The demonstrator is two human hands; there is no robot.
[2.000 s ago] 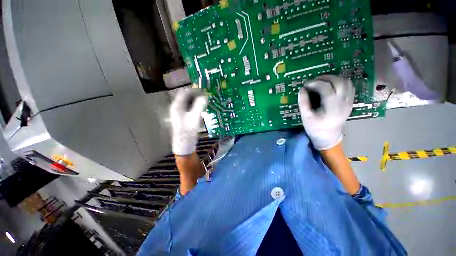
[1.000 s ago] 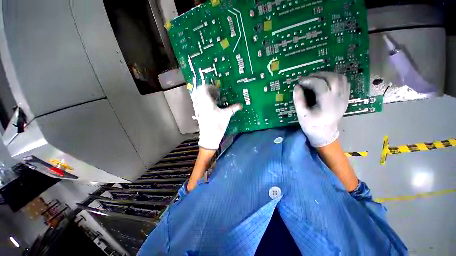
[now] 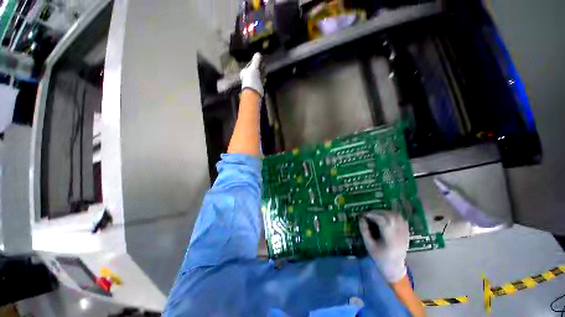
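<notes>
The green printed circuit board (image 3: 322, 192) lies solder side up in front of me, with small yellow tape squares on it. My left hand (image 3: 252, 74), in a pale glove, is stretched far forward to the near side of the black tape dispenser (image 3: 255, 28) with red lit digits. It is small and blurred, so its hold does not show. My right hand (image 3: 387, 241), gloved, is over the board's near right part with fingers curled and darkened fingertips. Whether it holds anything cannot be told.
A whitish-lilac applicator bottle (image 3: 468, 207) lies on the ledge (image 3: 433, 162) right of the board. A yellow tape roll (image 3: 331, 21) is beside the dispenser. Rails (image 3: 375, 93) run beyond the board. A grey machine (image 3: 164, 124) stands at left, and yellow-black floor tape (image 3: 526, 283) shows lower right.
My left hand has left the board and reached forward to the dispenser. The view has tilted up, so the board appears lower and smaller. My right hand has stayed over the board.
</notes>
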